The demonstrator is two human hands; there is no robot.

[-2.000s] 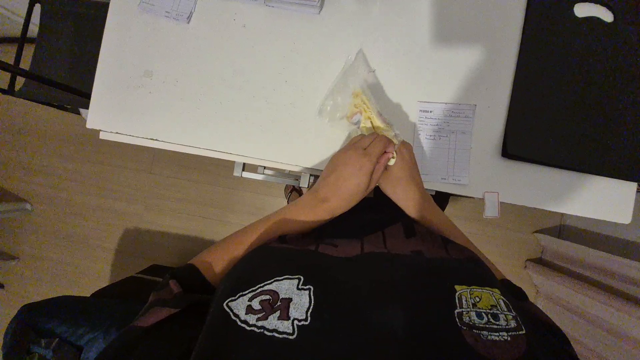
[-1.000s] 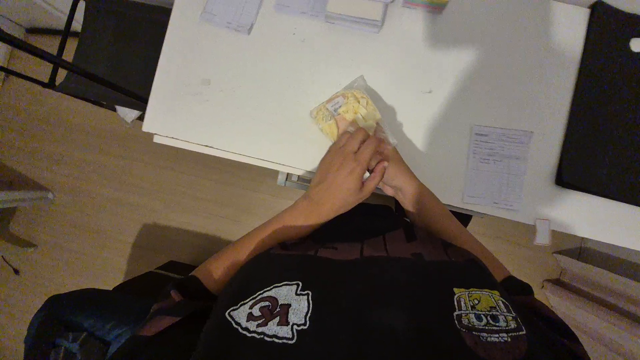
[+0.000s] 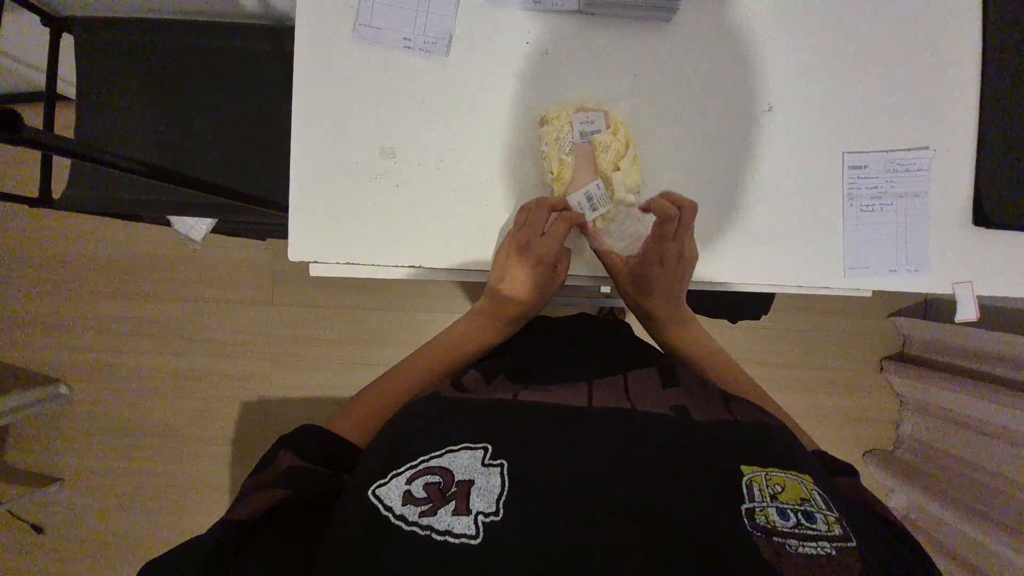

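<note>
A clear plastic bag (image 3: pixel 628 228) lies on the white table near its front edge, with folded yellow patterned cloth (image 3: pixel 620 152) in it. Two white tags (image 3: pixel 589 200) with printed codes rest on the cloth, along with a pinkish strip (image 3: pixel 584 164). My left hand (image 3: pixel 532 252) pinches the bag's near left edge beside the lower tag. On the near right side is my right hand (image 3: pixel 656 252), its thumb against the bag's edge and its fingers curled above the plastic. Whether those fingers grip the film is unclear.
The white table (image 3: pixel 416 200) bears a written form (image 3: pixel 888 216) at right, another sheet (image 3: pixel 406 24) at upper left and a paper stack (image 3: pixel 632 8) at the back. A black panel (image 3: pixel 1000 120) lies at far right. A black-framed chair (image 3: pixel 176 112) stands at left.
My hands have come apart; they were together over the bag's near end. The bag, standing up thin two seconds ago, now lies flatter with its tags showing. The view has shifted closer.
</note>
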